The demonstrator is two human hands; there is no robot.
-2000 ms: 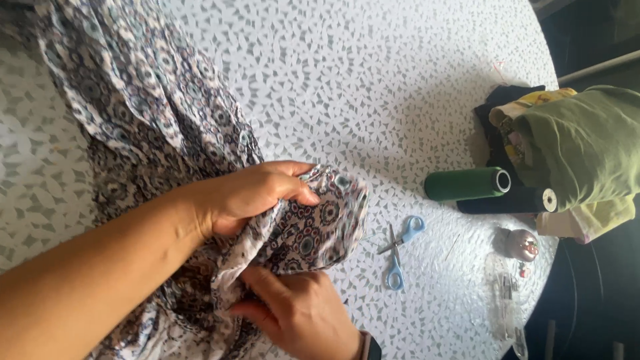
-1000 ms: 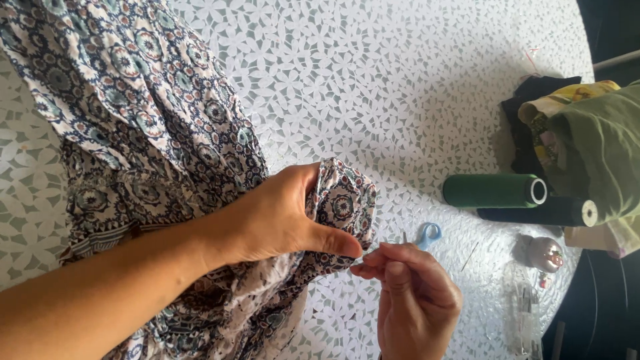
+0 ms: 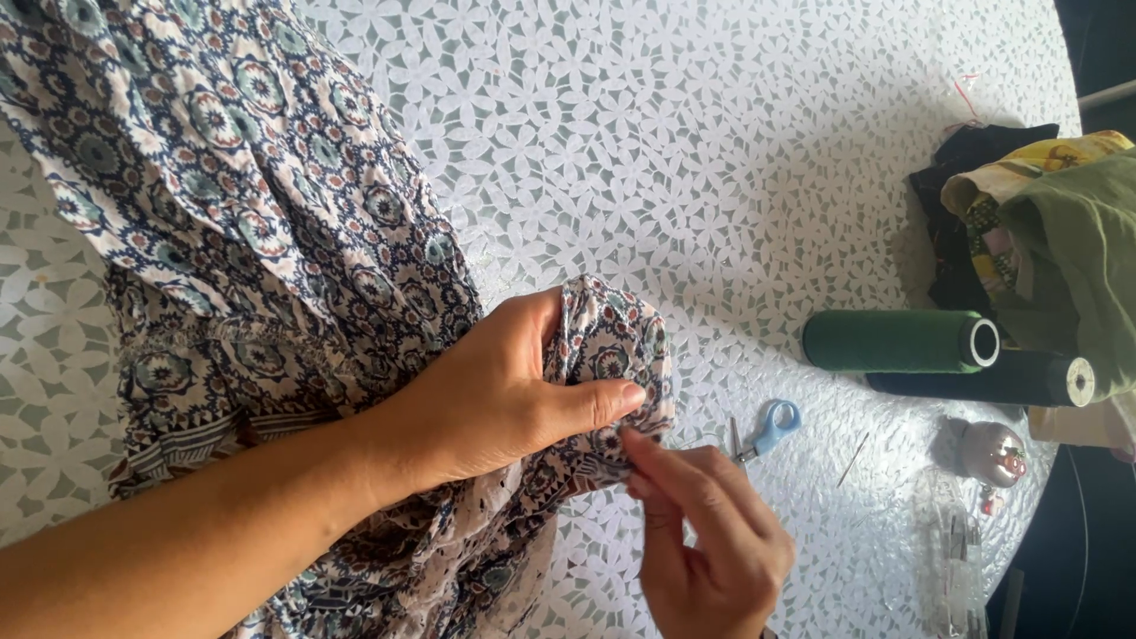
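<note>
A patterned garment [image 3: 257, 186] in navy, white and teal spreads over the left half of the table. My left hand [image 3: 524, 390] grips a folded part of it, with the thumb laid on top and the cloth bunched around the fingers. At the lower edge of that fold, my right hand [image 3: 710, 524] pinches the fabric between thumb and forefinger; whether a needle is between the fingertips cannot be told. Just beyond the right hand lie small scissors with blue handles [image 3: 777, 424], partly hidden. A thin needle-like piece [image 3: 853, 460] rests on the cover to their right.
A green thread cone [image 3: 887, 341] and a dark thread cone [image 3: 1021, 377] lie on their sides at the right. Behind them are folded clothes [image 3: 1083, 240]. A small round pinkish container [image 3: 990, 453] and a clear plastic case [image 3: 954, 559] sit near the table's curved right edge.
My right hand has moved from beneath the fabric to the right edge of the fold. My left hand keeps its hold, its thumb now flat on the cloth.
</note>
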